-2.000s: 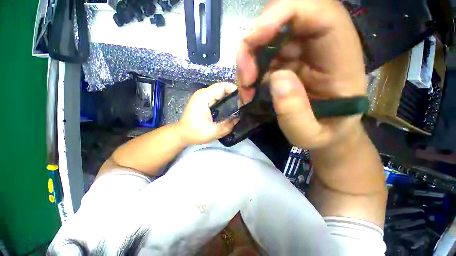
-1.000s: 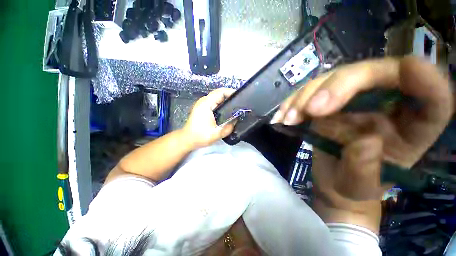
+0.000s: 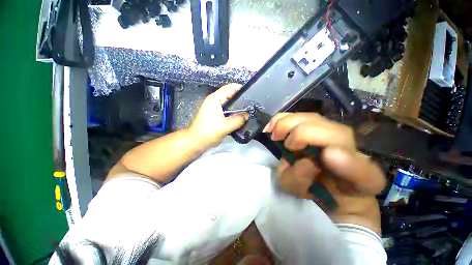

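The black lock panel (image 3: pixel 274 85) lies slanted in front of me, open side up, with a silver plate (image 3: pixel 314 50) and a thin red wire (image 3: pixel 329 18) in its upper part. My left hand (image 3: pixel 215 115) grips its lower left edge, thumb inside near a thin silver rod (image 3: pixel 237 112). My right hand (image 3: pixel 323 155) is at the lower right edge, somewhat blurred, closed around slim dark green pliers (image 3: pixel 322 195). The nose of the pliers points toward the rod's inner end; its tip is too dark to make out. A stub lever (image 3: pixel 340 97) sticks out at the panel's right side.
A second lock panel (image 3: pixel 211 56) and a heap of black knobs (image 3: pixel 147 11) lie on the bench behind. More black lumps (image 3: pixel 385 49) lie at right beside a cardboard box (image 3: pixel 420 67). Black frames (image 3: pixel 77 33) hang at left above a yellow-handled tool (image 3: pixel 59 190).
My right hand has come down and left from the right side, bringing the pliers to the panel's lower end. My left hand keeps its hold on the panel.
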